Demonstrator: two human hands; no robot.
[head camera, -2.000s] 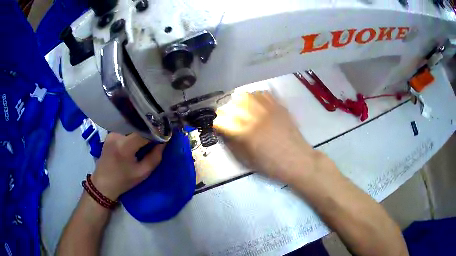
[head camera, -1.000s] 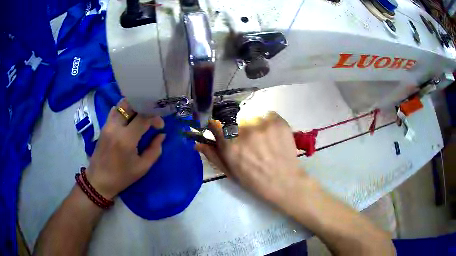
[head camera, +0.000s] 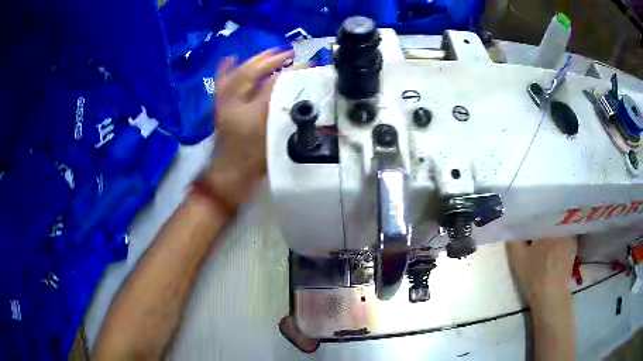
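Note:
My left hand (head camera: 243, 127) is blurred, reaching behind the left end of the white sewing machine head (head camera: 303, 204), beside the blue heap. Blue shows near its fingertips; I cannot tell if it grips anything. My right hand (head camera: 543, 264) is under the machine arm, its fingers hidden behind the arm. The needle plate (head camera: 331, 310) is uncovered, with no blue piece on it. The needle area (head camera: 359, 268) sits above it. The ribbed black knob (head camera: 421, 275) is to its right. The shiny thread take-up guard (head camera: 392, 218) stands in front of the head.
Stacked blue pieces (head camera: 106, 162) with white prints and buckles fill the left and back left. A thread cone (head camera: 553, 42) with a green tip stands behind the head. A blue spool (head camera: 631, 113) is on top at right. Red cord (head camera: 599, 264) lies beyond my right hand.
The view has shifted left and up over the machine. The rounded blue workpiece has left the needle area. My left hand has moved behind the head; my right hand has moved right, under the arm.

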